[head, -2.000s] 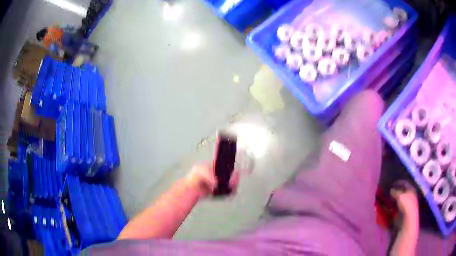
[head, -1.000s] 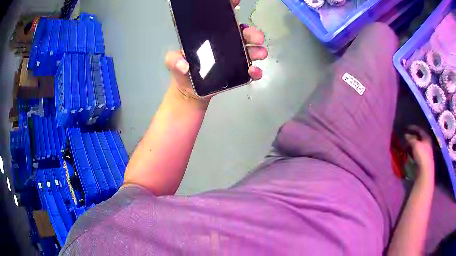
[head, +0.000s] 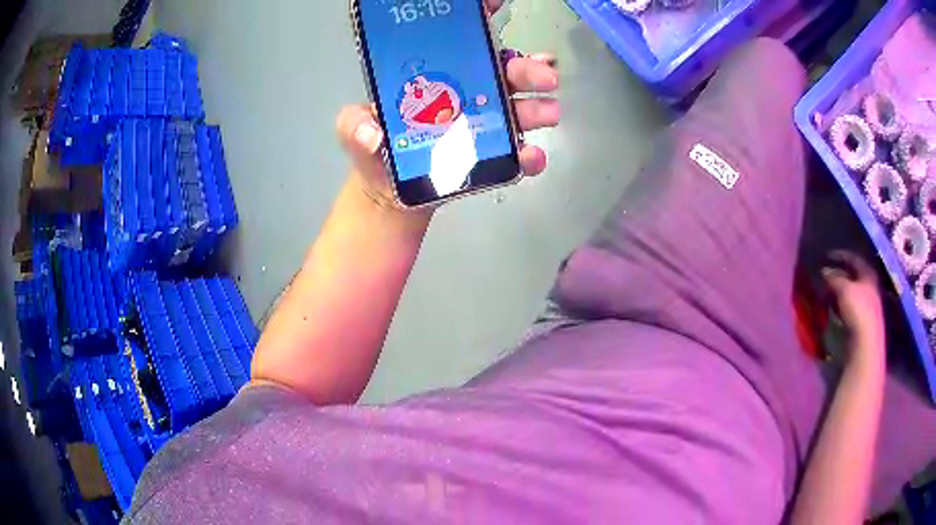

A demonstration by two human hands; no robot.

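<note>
My left hand [head: 364, 144] holds a smartphone [head: 441, 92] upright at the top middle, thumb on its left edge and fingertips on its right edge. The screen is lit, showing 16:15, a cartoon face and a white glare patch; the phone's top is cut off by the frame. My right hand [head: 850, 297] hangs low beside my thigh at the right, next to a red stool part [head: 810, 320]. Its fingers are dark and partly hidden, so whether it holds anything is unclear.
A blue bin [head: 854, 185] at the right edge holds several white toothed rings [head: 885, 192]. Another blue bin [head: 667, 64] with rings is at the top, beyond my knee. Stacked blue bins [head: 164, 190] and brown cartons [head: 64, 185] line the left. Grey floor [head: 482, 277] lies between.
The phone was dark and lower two seconds ago, then came up close, still dark. Now its screen is lit. My right hand stays by my thigh.
</note>
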